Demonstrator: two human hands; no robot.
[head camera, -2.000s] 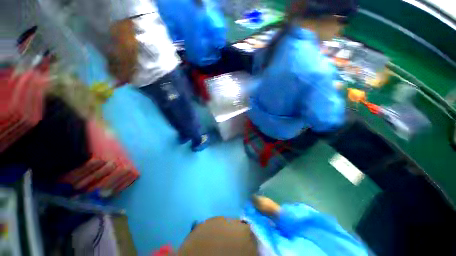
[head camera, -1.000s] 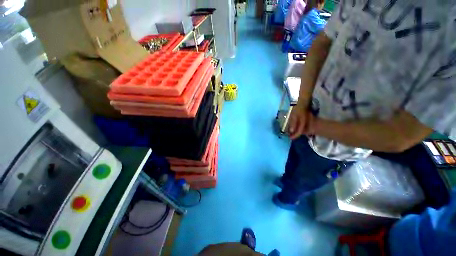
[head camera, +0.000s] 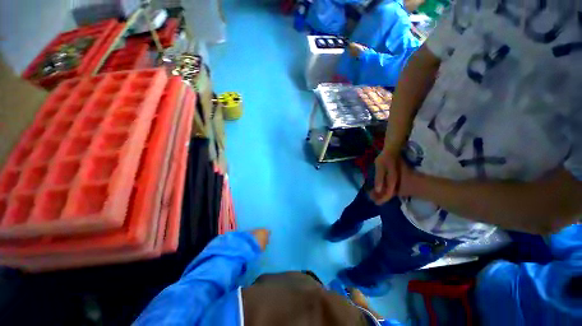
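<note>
My left hand (head camera: 260, 238) shows small and blurred at the end of a blue sleeve, over the blue floor beside the foam trays; its fingers cannot be made out. My right hand (head camera: 364, 303) is a small blurred patch at the bottom edge, mostly cut off. The nearest things are orange-red foam turnover trays (head camera: 83, 146) with square pockets, stacked at left with black layers below. No contact between my left hand and the stack can be made out. A blister tray of small pale and orange parts (head camera: 354, 103) lies on a low stand across the aisle.
A person in a patterned shirt (head camera: 485, 127) stands close at right, hands together at the waist. Blue floor (head camera: 261, 159) runs ahead. A yellow roll-like object (head camera: 231, 106) is on the floor. A red stool (head camera: 441, 288) and a blue-clad person (head camera: 523, 290) are lower right.
The view has moved forward along the aisle. The foam trays look larger and nearer, and the white machine has left the view. My left hand and sleeve have come into view; the blister tray now shows more fully.
</note>
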